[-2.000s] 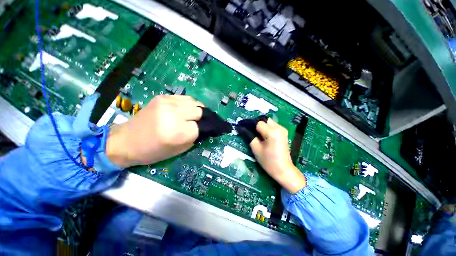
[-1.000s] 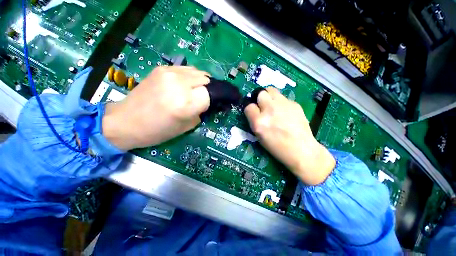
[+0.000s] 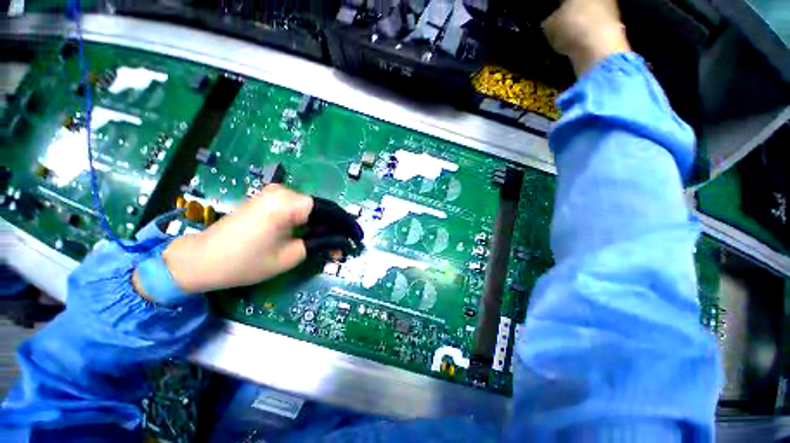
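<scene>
A green circuit board with white patches lies between the rails in front of me. My left hand, with black finger cots, is over the board's left middle, fingertips close together and low over it; whether they hold a part I cannot tell. Yellow disc components stand on the board beside that hand. My right hand is at the top edge, over the dark bins; its fingers are lost in the dark. Yellow parts lie in a bin just left of and below it.
Pale metal rails run behind and in front of the boards. Another green board lies at the left. Pale grey parts fill a black bin at the top. A blue cord hangs to my left wrist. Grey-green pieces lie below the front rail.
My right hand has left the board and reached up and back to the bins. My left hand stays over the board, its fingers now apart from the right hand. The view has shifted.
</scene>
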